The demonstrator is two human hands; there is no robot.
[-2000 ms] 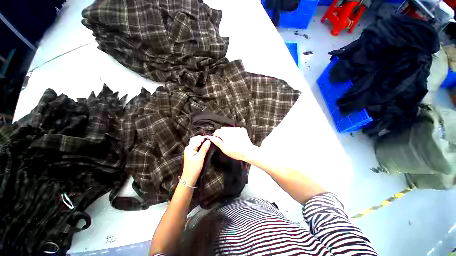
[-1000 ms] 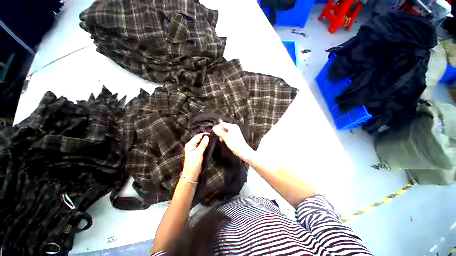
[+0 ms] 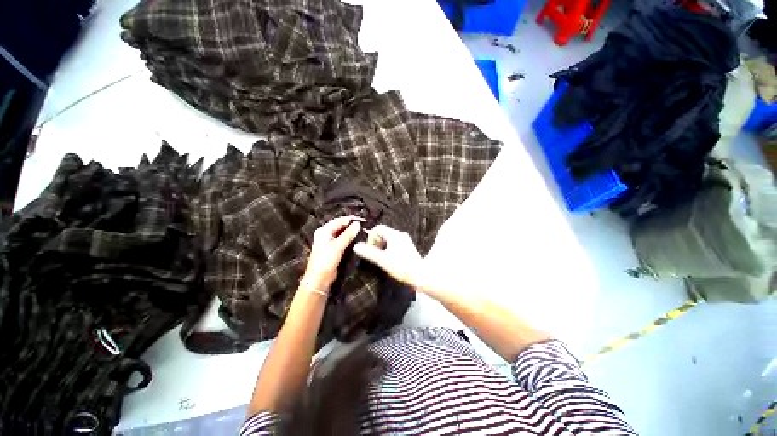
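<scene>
A brown plaid garment (image 3: 256,213) lies gathered on the white table in front of me. Its plain dark lining (image 3: 345,194) shows around my hands. My left hand (image 3: 330,249) pinches a bit of the garment between thumb and fingertips. My right hand (image 3: 390,254) is just to its right, fingers curled, with a tiny pale glint near its fingertips. The glinting thing is too small to name, and what the right fingers hold is hidden.
A darker garment pile (image 3: 94,255) with pale rings lies left. A plaid heap (image 3: 256,60) lies at the table's far side. Right of the table (image 3: 511,247) are a blue crate (image 3: 596,189) with black cloth, a red stool (image 3: 572,19) and a grey-green sack (image 3: 711,243).
My right hand has moved slightly down from the lining, with its fingers more curled. My left hand still pinches the cloth. The whole view has shifted slightly.
</scene>
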